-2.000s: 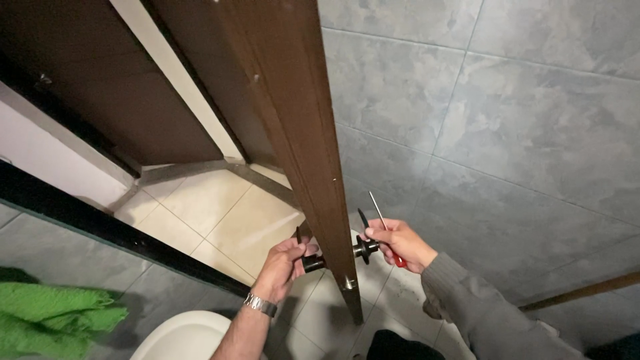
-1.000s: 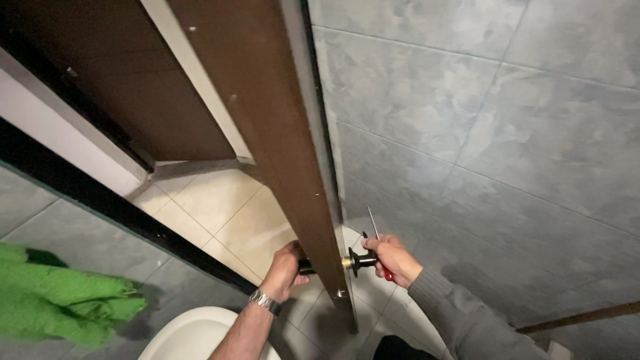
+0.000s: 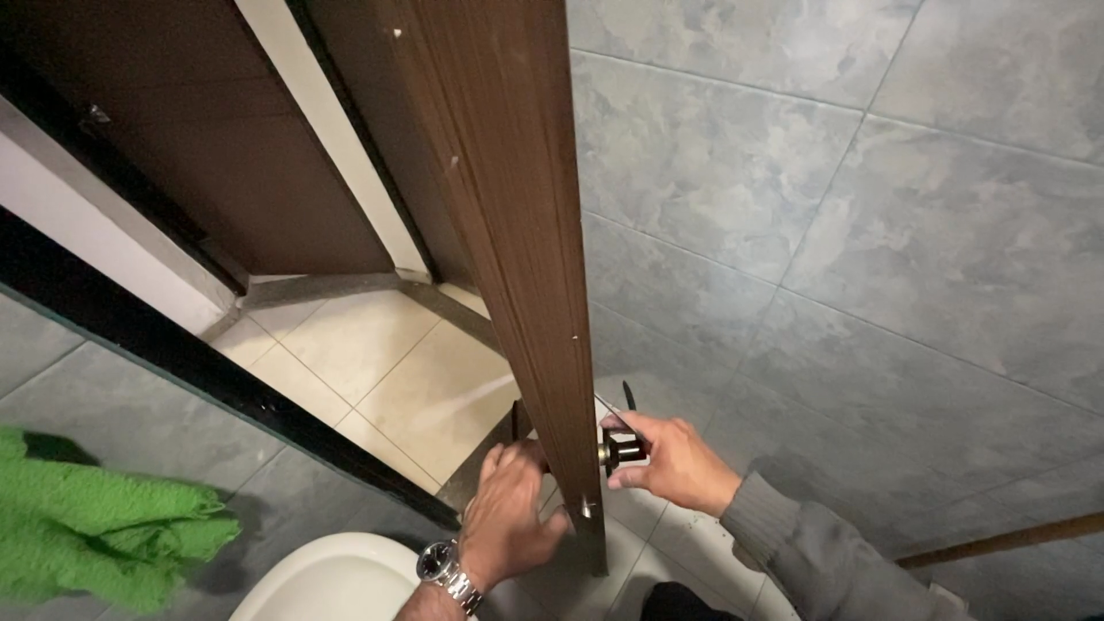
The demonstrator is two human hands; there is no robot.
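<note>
A brown wooden door (image 3: pixel 517 233) stands edge-on, with a metal latch (image 3: pixel 587 509) low in its edge. On the door's right side, my right hand (image 3: pixel 690 461) holds a black door handle (image 3: pixel 628 450) with a brass-coloured part next to the door. A thin metal shaft (image 3: pixel 612 405) also shows at this hand, and a dark pointed piece (image 3: pixel 629 395) sticks up beyond the fingers. My left hand (image 3: pixel 513 509), with a metal wristwatch, is at the left face of the door; its fingertips are partly hidden there, and what they hold cannot be told.
A white ceramic basin or toilet rim (image 3: pixel 345 552) is below my left wrist. A green towel (image 3: pixel 103 526) hangs at the lower left beside a black door frame (image 3: pixel 216 371). Grey tiled wall (image 3: pixel 759 198) rises close on the right. Beige floor tiles (image 3: pixel 371 362) show through the doorway.
My left hand has turned back-up and its grip on the black handle part no longer shows. My right hand is now closer to the door, and the handle part on that side sits nearer the door face.
</note>
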